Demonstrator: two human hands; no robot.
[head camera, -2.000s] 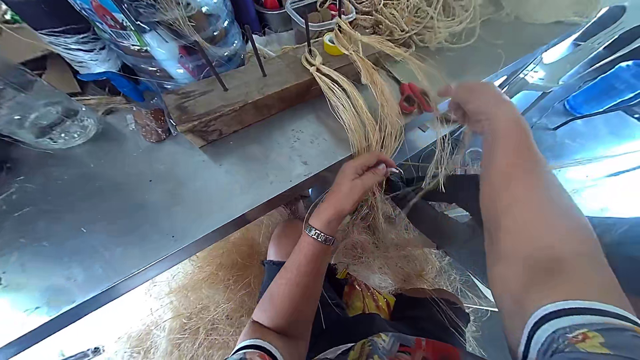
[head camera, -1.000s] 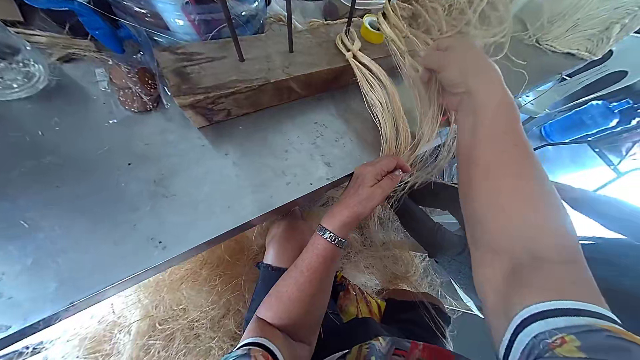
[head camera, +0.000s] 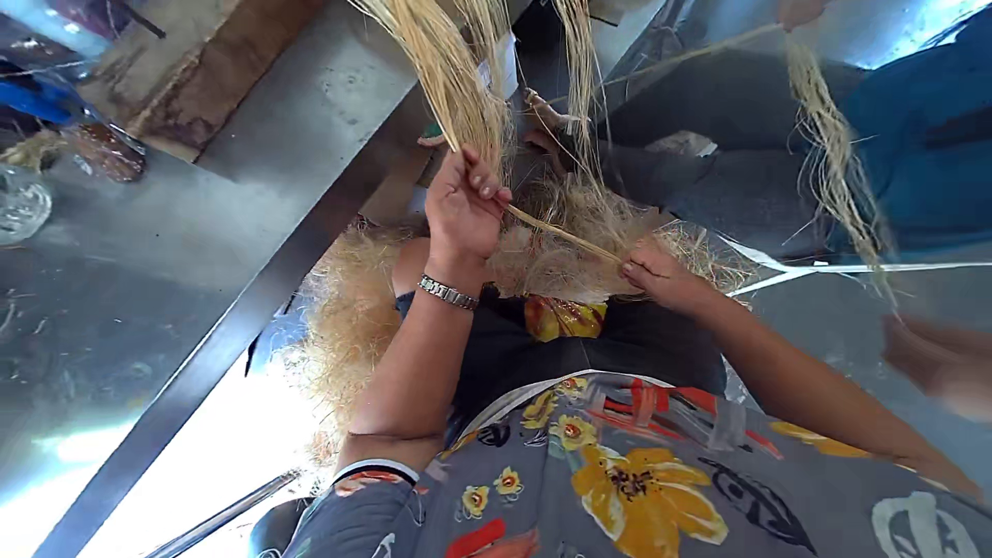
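Observation:
Long strands of pale plant fibre (head camera: 446, 70) hang down from the top of the view. My left hand (head camera: 467, 203), with a metal bracelet on its wrist, closes around a thin gathered strand of this fibre, palm partly turned up. The strand (head camera: 562, 232) runs from it, slanting down to the right, into my right hand (head camera: 651, 271), which pinches it above my lap. More fibre (head camera: 577, 85) hangs just right of the main bundle. The top ends of the bundles are out of view.
A metal table (head camera: 256, 209) with a wooden block (head camera: 201, 70) lies at the left. A loose heap of fibre (head camera: 349, 333) spreads below and around my legs. At the right, another person's blurred hand (head camera: 938, 364) is near a hanging fibre bundle (head camera: 837, 155). Clear plastic (head camera: 23, 203) sits at far left.
My right hand has come down from the raised fibre to just above my lap, where it holds the strand. The view has swung down and to the right. Another person's hand now shows at right.

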